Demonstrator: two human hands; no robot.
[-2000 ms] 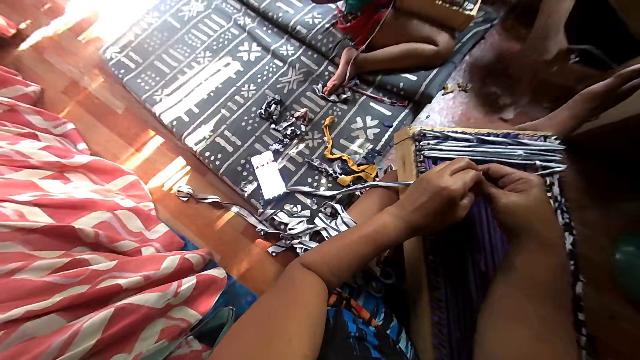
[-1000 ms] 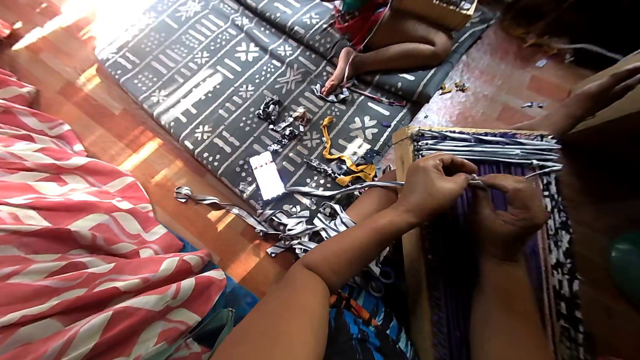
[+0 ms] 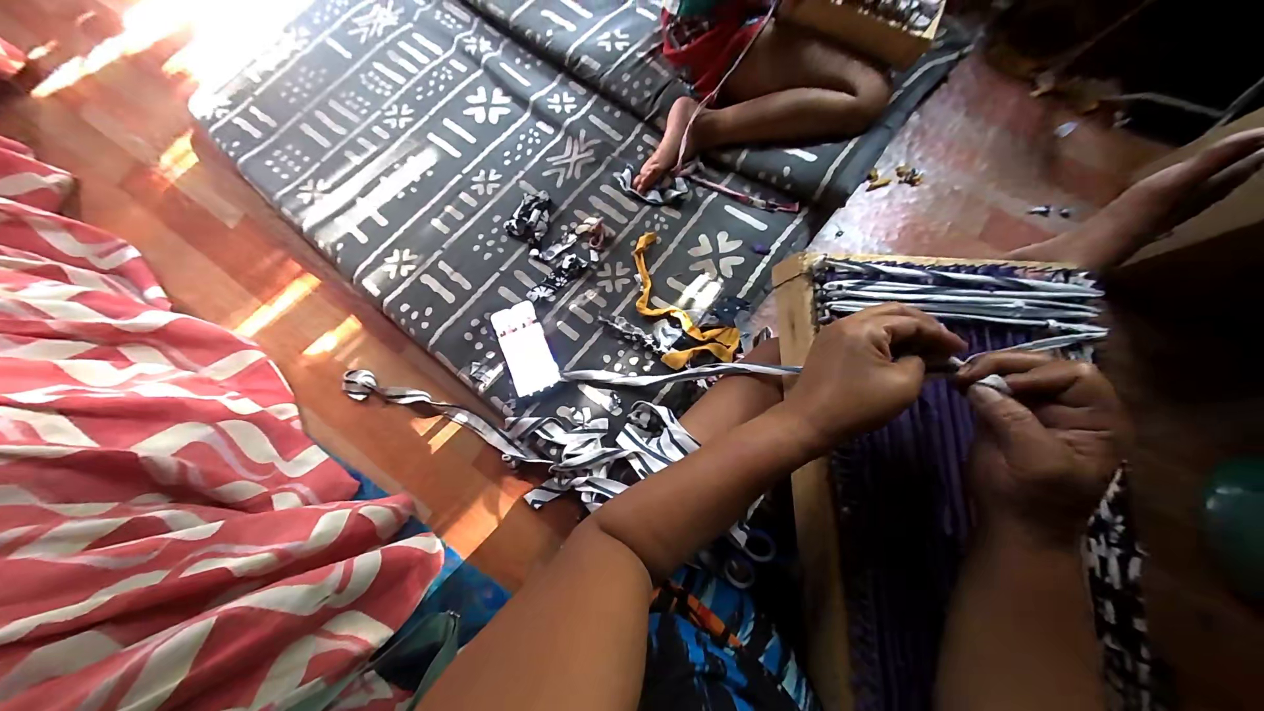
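Observation:
A wooden frame (image 3: 815,573) holds dark purple fabric strands (image 3: 928,454), with grey-and-white fabric strips (image 3: 958,296) stretched across its far end. Over the frame, my left hand (image 3: 874,360) pinches a striped grey-and-white fabric strip (image 3: 681,375) that trails left toward a tangled heap of similar strips (image 3: 612,454). My right hand (image 3: 1047,425) is close beside it, thumb and fingers closed on a part of the same strip, near the right side of the frame. The fingertips of both hands nearly meet; the strip between them is partly hidden.
A grey patterned mat (image 3: 425,178) bears a white card (image 3: 526,351), a yellow fabric strip (image 3: 691,331) and dark scraps (image 3: 530,217). Another person's bent leg (image 3: 790,114) rests there by a wooden box (image 3: 869,30). Another person's hand (image 3: 1175,197) is beyond the frame. Scissors (image 3: 750,558) lie near my lap.
My fingers have shifted along the strip, and my hands are close together again after being slightly apart one second ago. The strip still trails to the heap.

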